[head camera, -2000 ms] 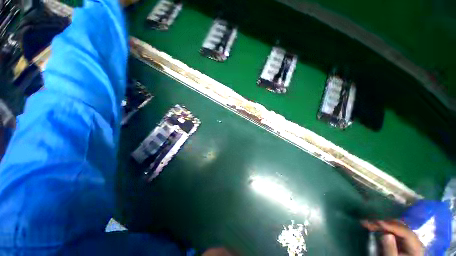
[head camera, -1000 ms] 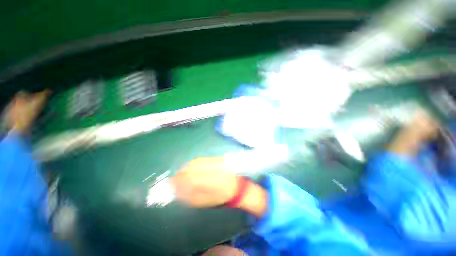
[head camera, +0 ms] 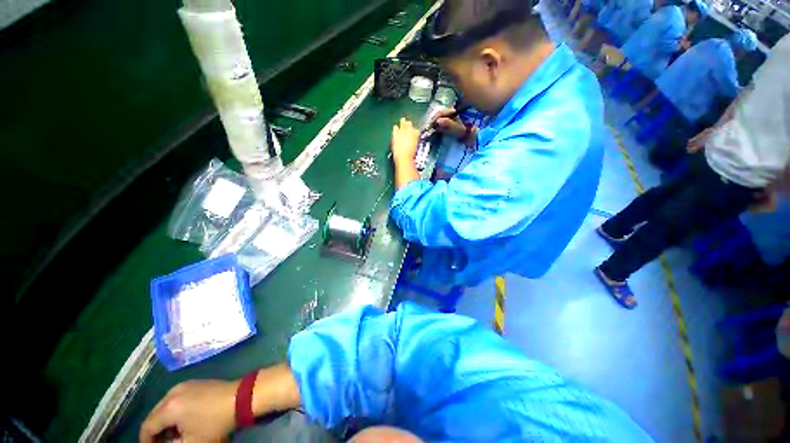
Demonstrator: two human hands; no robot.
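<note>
My right hand, bare with a dark red band at the wrist, is at the lower left and partly cut off by the bottom edge. Its fingers bend downward; something small and dark shows at the fingertips, but I cannot tell whether it is held. A blue open tray filled with small white pieces stands just beyond the hand, not touched by it. My left hand is out of the picture.
Clear plastic bags with white contents lie behind the tray. A silver wire spool in a dark holder stands right of them. A neighbouring worker in blue bends over the bench. A white-wrapped post rises beyond the rail.
The view has swung right to the neighbouring worker and the aisle. My left hand and the phone units near it have left the picture. My right hand now appears at the lower left.
</note>
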